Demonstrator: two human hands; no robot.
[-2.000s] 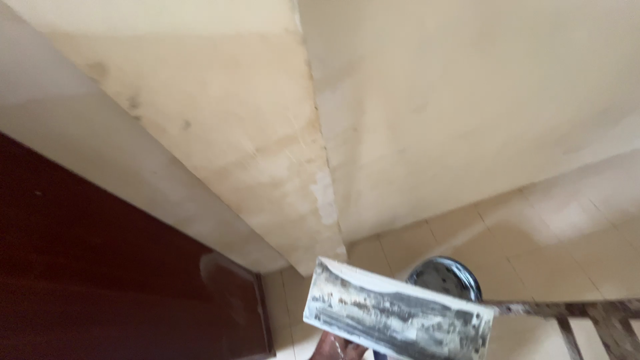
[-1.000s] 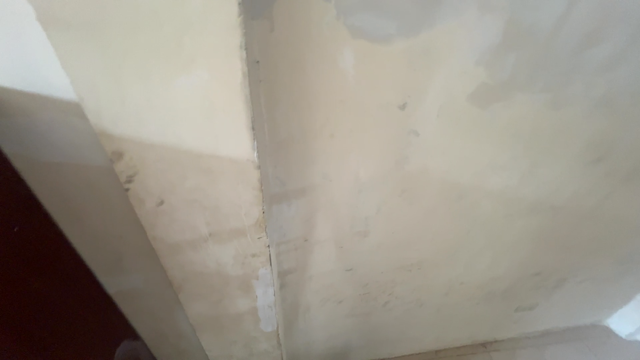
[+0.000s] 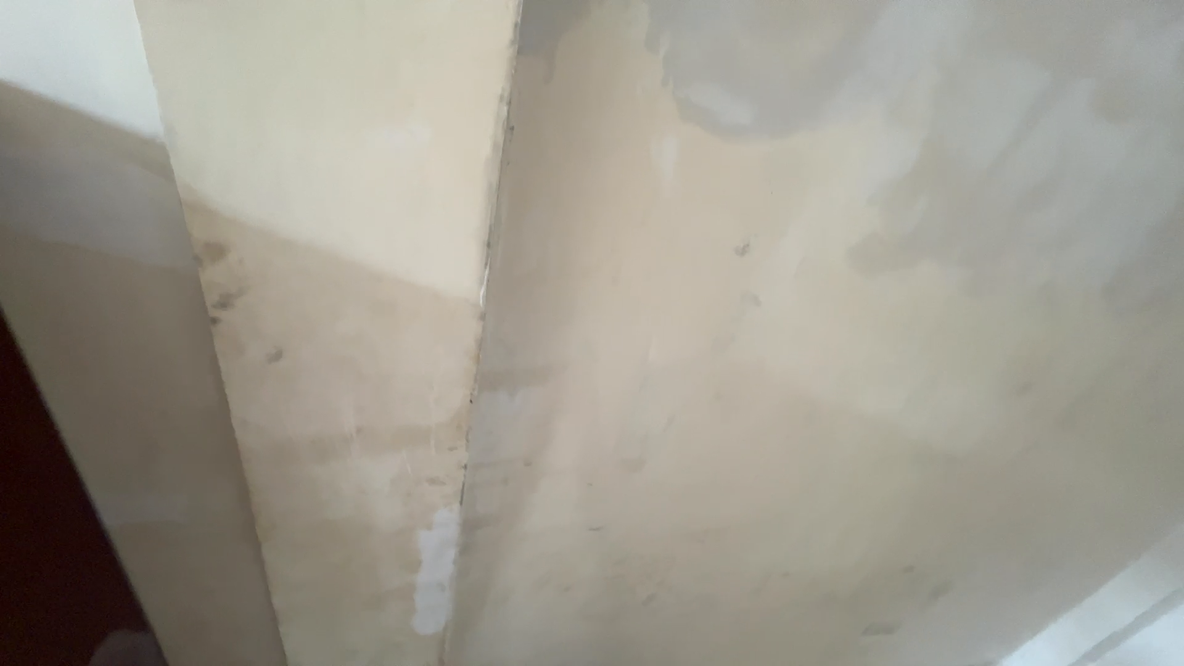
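Neither my left hand nor my right hand shows at this moment, so what they hold is hidden. The view is filled by a cream-painted wall [image 3: 740, 370] with grey filler patches [image 3: 758, 74] at the upper right. Left of it stands a pilaster or wall corner [image 3: 342, 231], its edge chipped and stained. A small white filler patch [image 3: 435, 573] lies low beside that edge. Dark smudges mark the pilaster's left side.
A dark red-brown panel, perhaps a door [image 3: 46, 527], stands at the lower left. A pale strip [image 3: 1110, 601] crosses the lower right corner at the wall's bottom edge.
The view has swung up the wall. Two seconds ago a hand at the bottom held a putty-smeared flat board near a dark round container; hand, board and container are out of view now.
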